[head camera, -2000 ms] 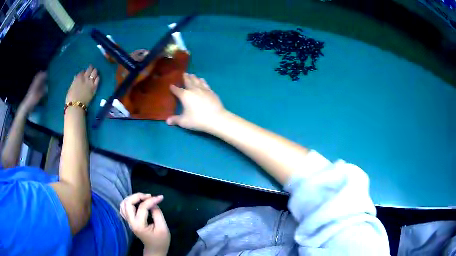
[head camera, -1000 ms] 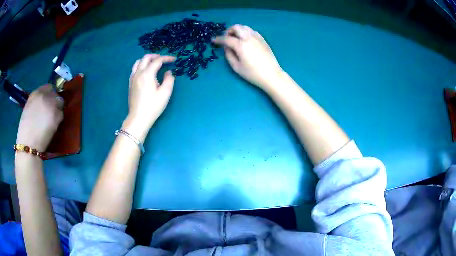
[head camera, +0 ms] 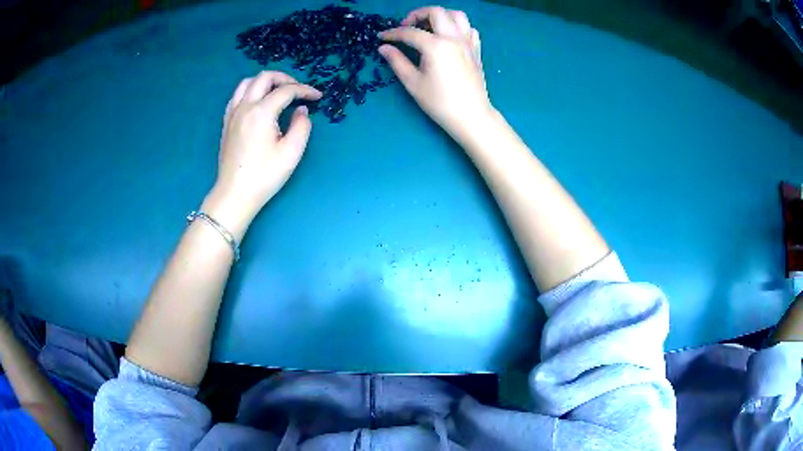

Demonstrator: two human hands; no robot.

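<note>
A loose pile of small black parts (head camera: 321,44) lies at the far side of the blue-green table. My left hand (head camera: 264,136) is at the pile's near left edge, thumb and index finger apart; a thin bracelet is on its wrist. My right hand (head camera: 445,70) is at the pile's right edge, fingers curled, with a gap between thumb and index finger. I cannot tell whether either hand holds a small part between its fingertips.
The blue-green table (head camera: 370,203) has tiny dark specks near its middle. A reddish-brown board (head camera: 791,225) is cut off at the right edge. A person's arm and blue top (head camera: 31,414) show at lower left, and another person's grey sleeve (head camera: 775,388) at lower right.
The fixture with the three-armed black assembly has left the view on the left. My left hand has come to the pile, and my right hand has moved from the fixture to the pile.
</note>
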